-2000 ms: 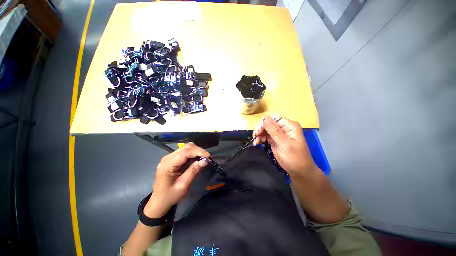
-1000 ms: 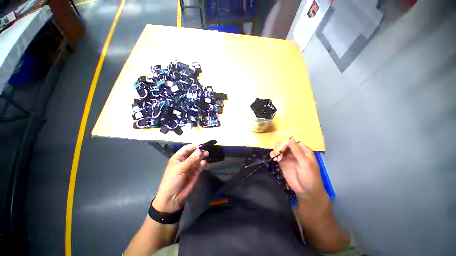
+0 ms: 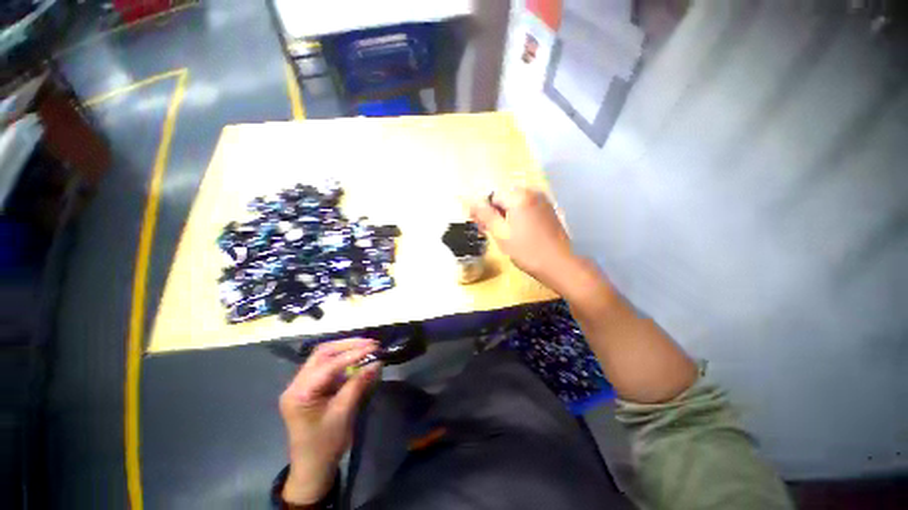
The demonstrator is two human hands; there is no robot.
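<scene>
My left hand (image 3: 327,398) is below the table's near edge, its fingertips pinched on a small black tab (image 3: 370,359), blurred against the dark background. My right hand (image 3: 523,231) is over the right part of the table, just above and right of the cup (image 3: 470,267) with its uneven black top. Its fingers are closed around a dark thin applicator (image 3: 496,204), of which only a short blurred part shows. The pile of black tabs (image 3: 299,254) with silver glints lies on the left of the table.
The yellow-tan table (image 3: 428,139) stands in front of me. A blue crate (image 3: 592,401) with many small dark shiny pieces is below its right edge. Another table with a dark blue bin (image 3: 383,62) stands beyond. A grey wall is on the right and yellow lines run on the left floor.
My right hand has moved from over the lap up and forward to beside the cup. My left hand remains near the table edge, slightly lower. The view has shifted, showing more beyond the table.
</scene>
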